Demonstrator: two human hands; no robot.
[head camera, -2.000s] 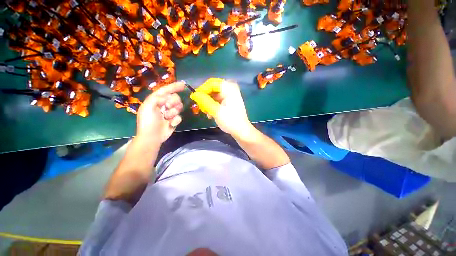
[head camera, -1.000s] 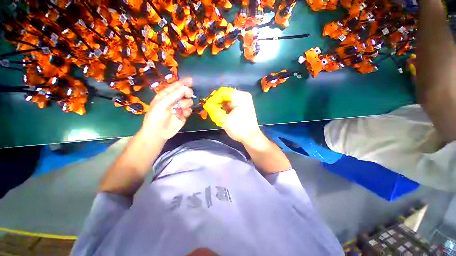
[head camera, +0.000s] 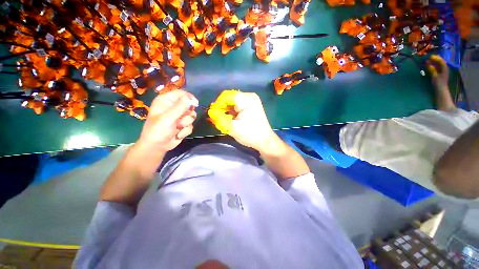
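My left hand (head camera: 169, 120), bare, is over the bench's near edge with its thumb and forefinger pinched at a tiny pale wire end (head camera: 195, 102). My right hand (head camera: 240, 116), in yellow finger covers, faces it a short gap away, fingers curled and closed on a short dark wire (head camera: 205, 107) that shows between the hands. Whatever else is inside the right fingers is hidden. Many orange-and-black wired units (head camera: 128, 47) are heaped beyond my left hand. One single unit (head camera: 288, 82) lies right of my right hand.
The glossy green bench (head camera: 231, 71) spans the view. More orange units (head camera: 362, 42) are heaped at the right. A co-worker's hand (head camera: 436, 71) with yellow finger covers is at the right bench end. Blue bins (head camera: 386, 181) are below, and a divided carton (head camera: 415, 249) is at lower right.
My left hand has drawn slightly left from my right hand, with its fingers more curled. The orange bit seen by my right fingers is now hidden. The co-worker's arm has moved.
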